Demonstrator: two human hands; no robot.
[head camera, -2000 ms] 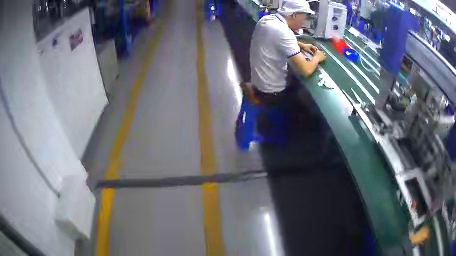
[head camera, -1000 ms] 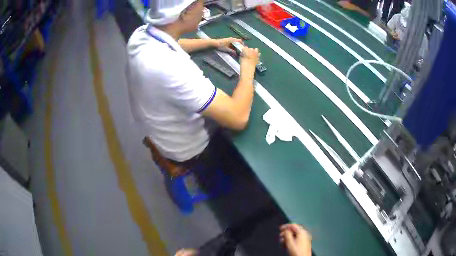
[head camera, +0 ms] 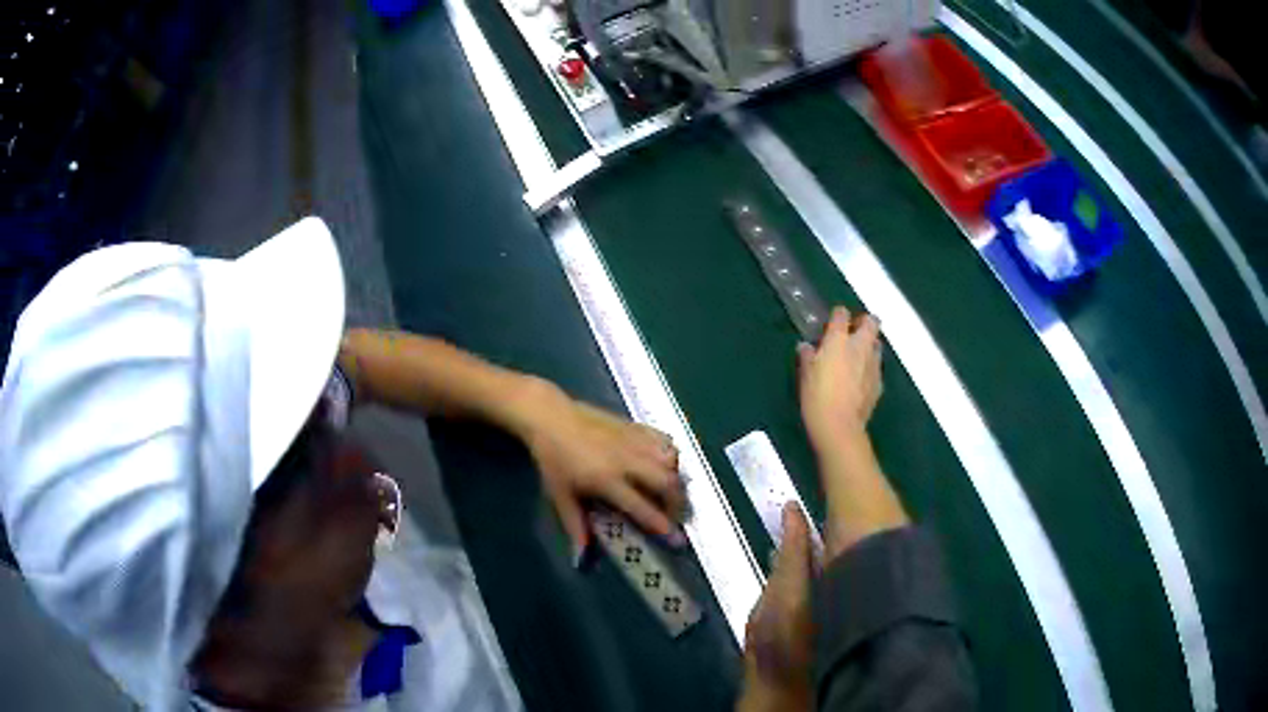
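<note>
My right hand, in a grey sleeve, has its fingers at the near end of a dark strip holder with a row of small round seats. A pale, shiny strip lies nearer. Another bare hand at the bottom holds its near end; I cannot tell whether it is my left hand or the seated worker's. The worker's hand rests over the upper end of a grey strip holder with dark four-part marks.
A person in a white cap leans in at the left. Red bins and a blue bin with white material stand at the upper right. A machine stands at the top. Silver rails run along the green bench.
The view has moved in close over the worker's bench place. My right hand has reached forward to the dark strip holder.
</note>
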